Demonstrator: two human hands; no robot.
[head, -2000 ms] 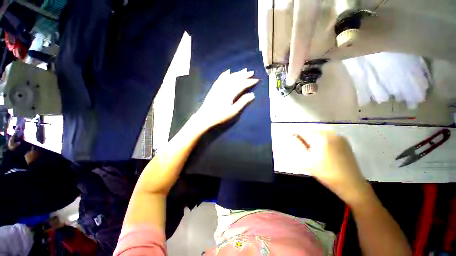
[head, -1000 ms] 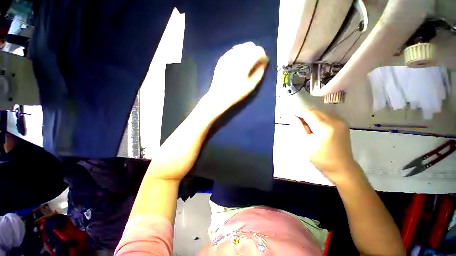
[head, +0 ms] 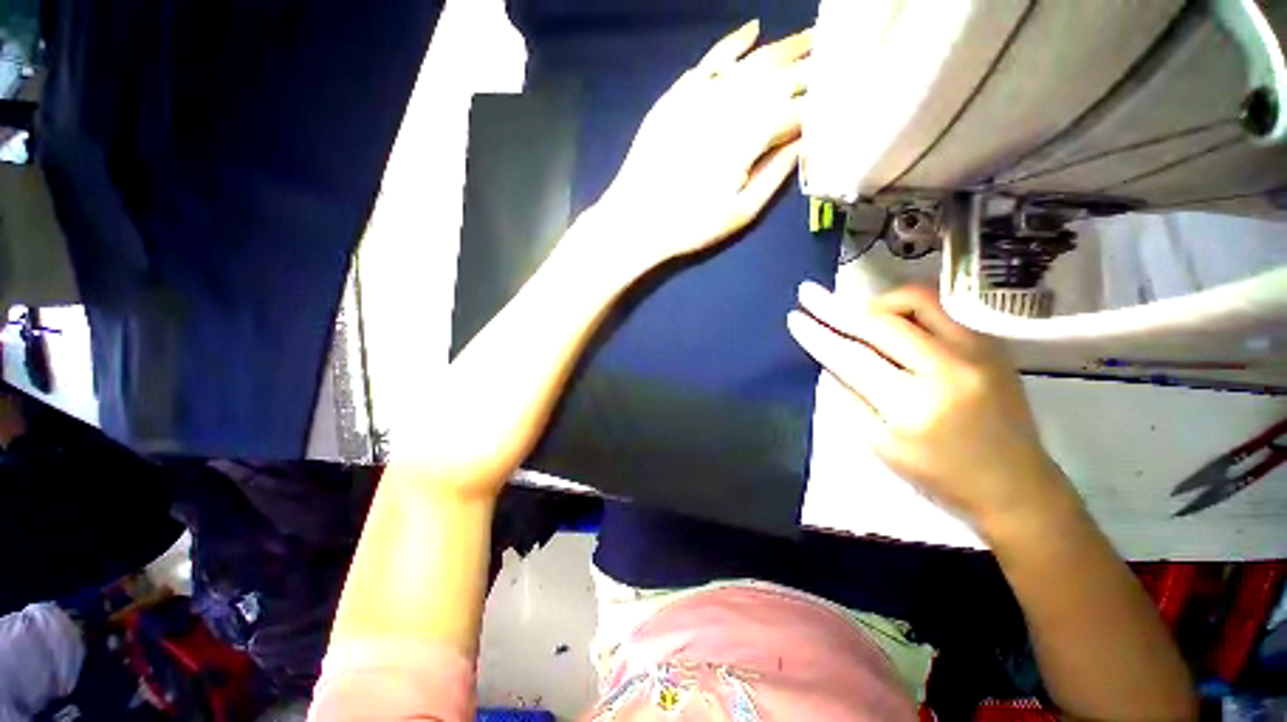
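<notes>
A dark navy cloth panel (head: 678,381) lies on the table with its right edge by the needle area (head: 833,215) of the white-grey sewing machine (head: 1044,99). My left hand (head: 706,155) lies flat on the panel, fingers apart, its fingertips close to the machine head. My right hand (head: 932,388) is right of the panel, just below the needle area, with two fingers pointing at the cloth edge. It is unclear whether something is held in its curled fingers. The needle itself cannot be made out.
More navy panels (head: 212,240) lie at left. Red-handled snips (head: 1235,470) and a thin pen-like stick (head: 1171,365) lie at right. White scraps (head: 1115,268) are partly hidden behind the machine. A dark garment heap (head: 268,564) is below the table at left; red-framed things are below right.
My left hand has moved forward and right along the panel, its fingers now spread. My right hand has extended two fingers toward the cloth edge. The machine head fills more of the view.
</notes>
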